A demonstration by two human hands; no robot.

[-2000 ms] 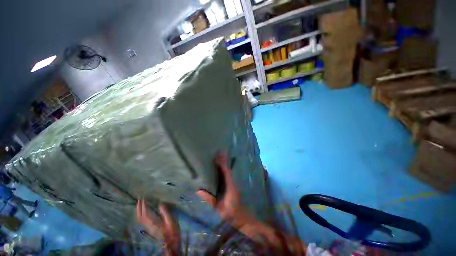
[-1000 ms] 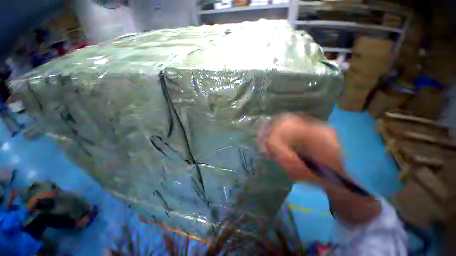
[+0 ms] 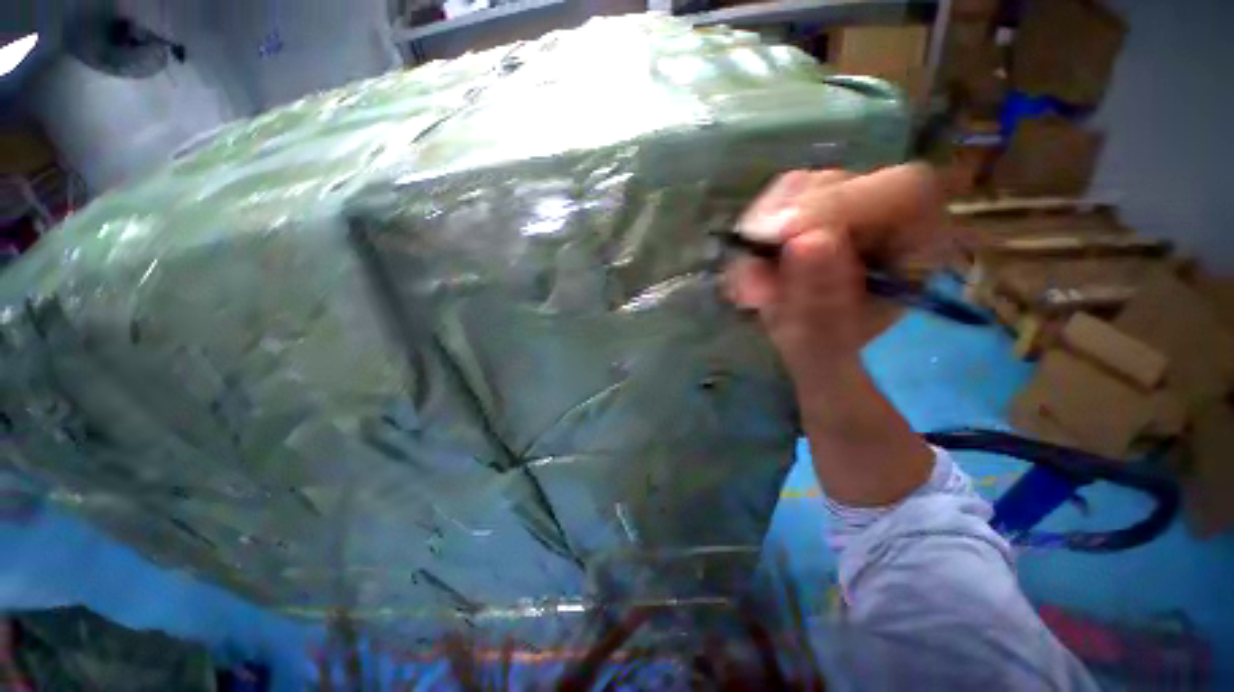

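A large stack of cartons wrapped in shiny green woven plastic and clear tape (image 3: 582, 352) fills the left and middle of the view. Dark creases and marks show on its near face. My right hand (image 3: 826, 257) is blurred at the stack's upper right, close to its near face. It holds a thin dark pen (image 3: 934, 296) between the fingers, its tip end towards the wrapping. I cannot tell whether the tip touches. A light sleeve covers my right forearm. My left hand is not in view.
A dark looped handle over a blue part (image 3: 1039, 503) is at the lower right. Wooden pallets (image 3: 1049, 243) and flat brown cardboard (image 3: 1112, 352) lie behind it on the blue floor. Shelves (image 3: 494, 20) stand at the back. A fan (image 3: 115, 41) hangs upper left.
Both hands were on the wrapping's lower edge at first. The left hand has since left the view. The right hand now holds a pen and has moved up against the stack's upper right.
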